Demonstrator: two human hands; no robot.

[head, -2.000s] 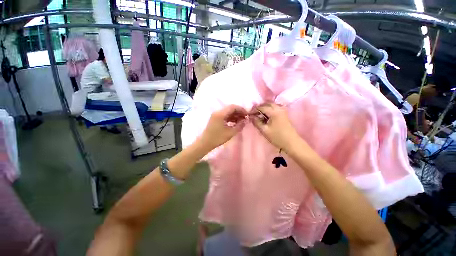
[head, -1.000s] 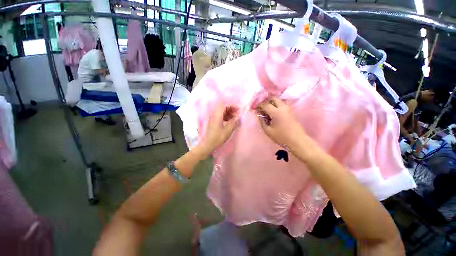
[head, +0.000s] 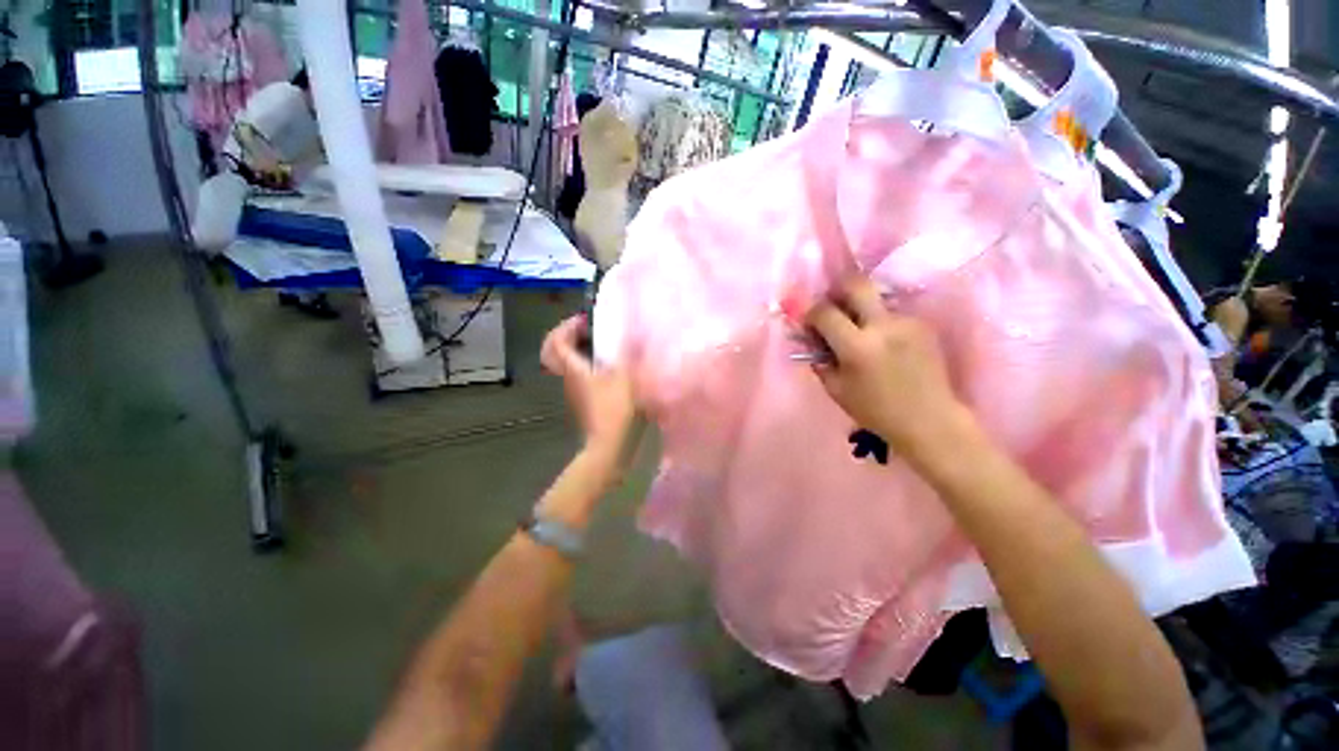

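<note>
A shiny pale-pink blouse (head: 793, 499) hangs in front of me from a white hanger (head: 940, 100). My right hand (head: 886, 360) is at the front opening below the neckline, its fingers closed around small metallic snips (head: 808, 354), mostly hidden. A black charm (head: 869, 445) dangles below that hand. My left hand (head: 590, 385) is at the outer edge of the sleeve on the left side, by the white sleeve end. Its fingers are bent; whether they pinch the cloth cannot be told.
More pink blouses (head: 1160, 396) hang behind on the dark rail (head: 1131, 147). A metal rack (head: 206, 316) stands at the left. Behind it are a table with blue cloth (head: 294, 235), a white post (head: 353, 176) and a dress form (head: 605, 162). Cluttered work lies at the right edge.
My left hand has moved from the front opening out to the left sleeve edge. My right hand stays near the opening with the snips. The view has shifted, and the blouse sits further right.
</note>
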